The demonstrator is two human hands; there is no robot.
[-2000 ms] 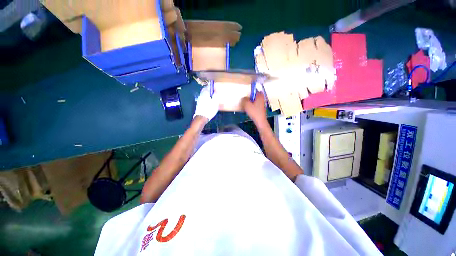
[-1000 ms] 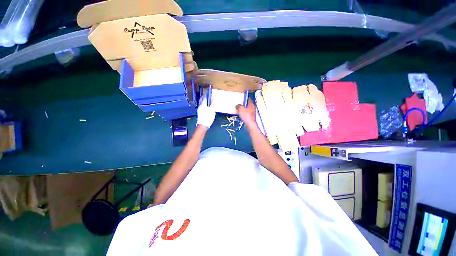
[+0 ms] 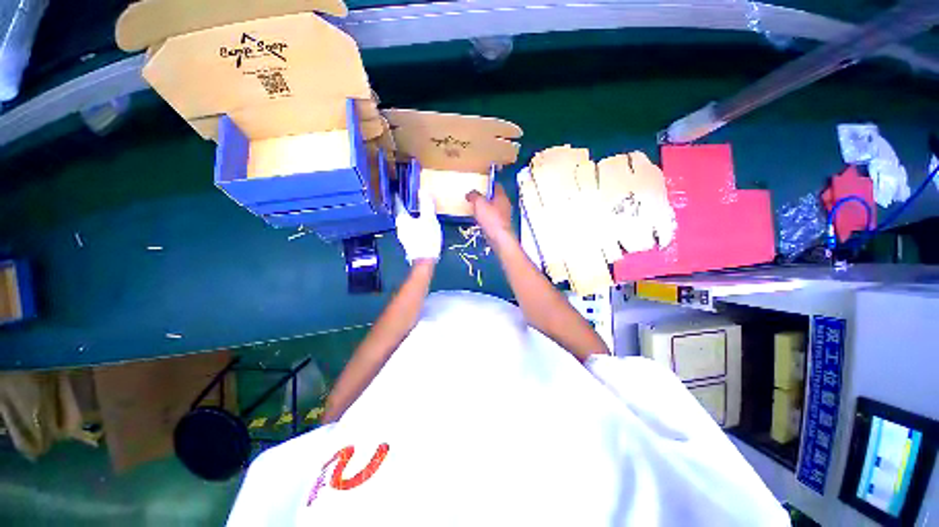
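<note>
A small mailer box (image 3: 450, 190), brown inside with blue sides, stands open on the bench with its lid (image 3: 453, 139) up, the lid showing a black print. My left hand (image 3: 419, 233), in a white glove, holds its left front corner. My right hand (image 3: 491, 211), bare, grips its right front side, with fingers over the edge. A taller stack of nested blue boxes (image 3: 299, 190) stands to the left, its top lid upright with a logo and QR code. Brown box blanks (image 3: 592, 211) lie to the right.
Red sheets (image 3: 721, 216) lie right of the blanks. Thin scraps (image 3: 472, 252) lie before the box, and a dark object (image 3: 361, 264) sits left of my gloved hand. A metal rail (image 3: 577, 31) runs behind. A machine (image 3: 885, 340) and a stool (image 3: 212, 443) are nearer me.
The box in my hands has moved back and left, close beside the blue stack. Its lid now stands more upright and shows its print. The scraps have come into view.
</note>
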